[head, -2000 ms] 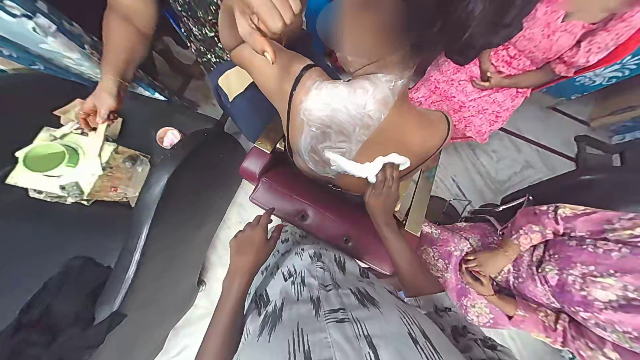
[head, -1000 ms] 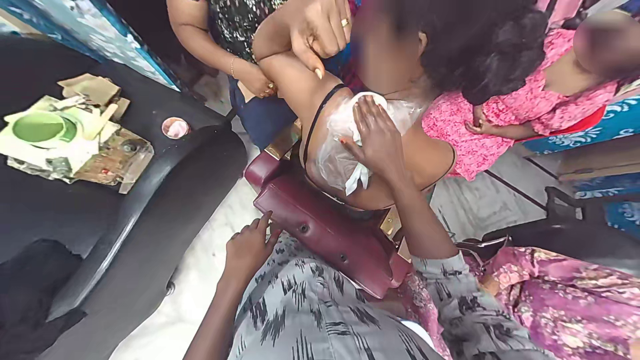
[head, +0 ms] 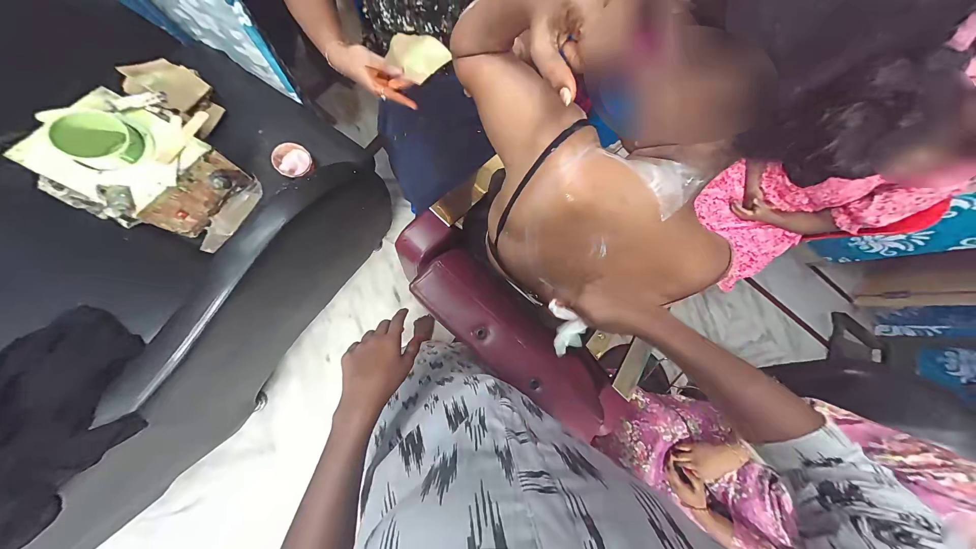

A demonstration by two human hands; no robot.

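Observation:
My right hand (head: pixel 610 305) holds a crumpled white tissue or cloth (head: pixel 568 328) at the lower edge of a seated person's bare back (head: pixel 602 221). White cream is smeared on that back, thickest near the far shoulder, and a black strap crosses it at the left. Spread fingers show on my left hand (head: pixel 381 354), which holds nothing and hangs beside the patterned grey garment, close to the maroon padded chair back (head: pixel 496 320).
A dark armchair (head: pixel 305 244) at the left bears a green bowl (head: pixel 90 137) among waxed papers and a small cup of pink-white stuff (head: pixel 292 160). Another person's hand (head: pixel 370 72) holds yellowish paper (head: pixel 419 57). People in pink clothing sit at the right.
My right hand has moved from the upper back down to its lower edge with the tissue. Much of the white cream there has gone. The other person's hand now holds a yellowish paper.

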